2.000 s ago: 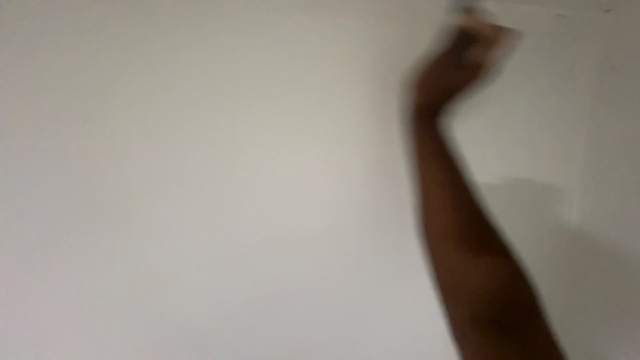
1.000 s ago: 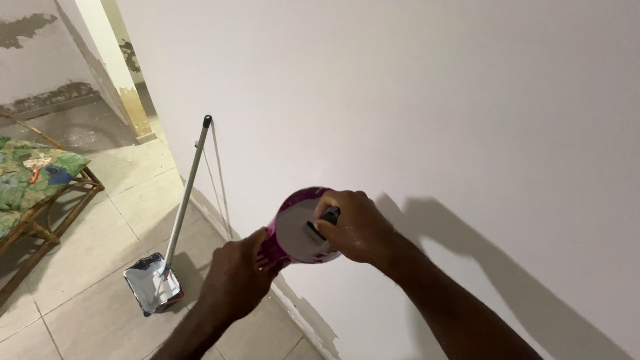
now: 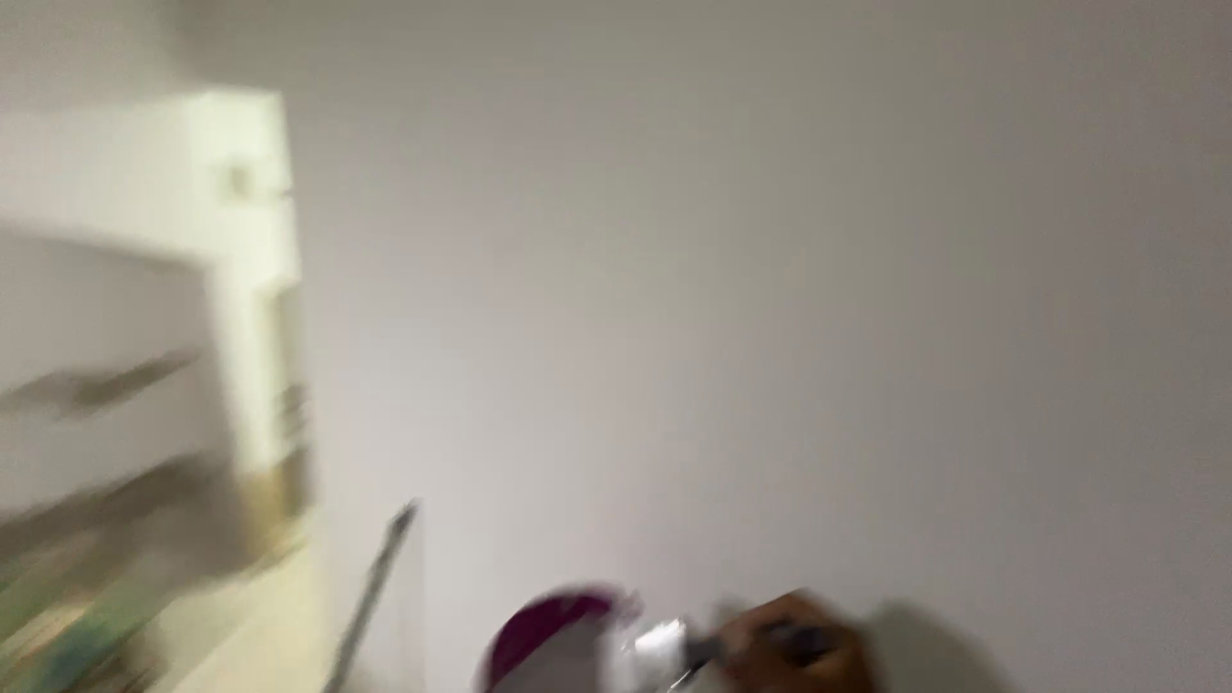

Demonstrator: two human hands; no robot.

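Note:
At the bottom edge, my right hand (image 3: 799, 647) is closed on a paintbrush (image 3: 659, 650) with a dark handle and a bright, blurred head. Just left of the brush, the purple container (image 3: 544, 626) of whitish paint shows only its upper part, cut off by the frame. The brush head is at the container's right rim; whether they touch is unclear. My left hand is out of view. A broad, pale wall (image 3: 731, 337) fills most of the view behind the hand.
A long pole (image 3: 375, 592) leans near the wall at lower left. Beyond it are a bright doorway edge (image 3: 255, 221), a patchy wall (image 3: 96, 318), pale floor (image 3: 250, 626) and a blurred multicoloured cloth (image 3: 67, 626).
The view has swung upward, leaving the paint tray and my left hand out of frame. My right hand, over the purple container a second ago, is now at its right side with the brush head showing.

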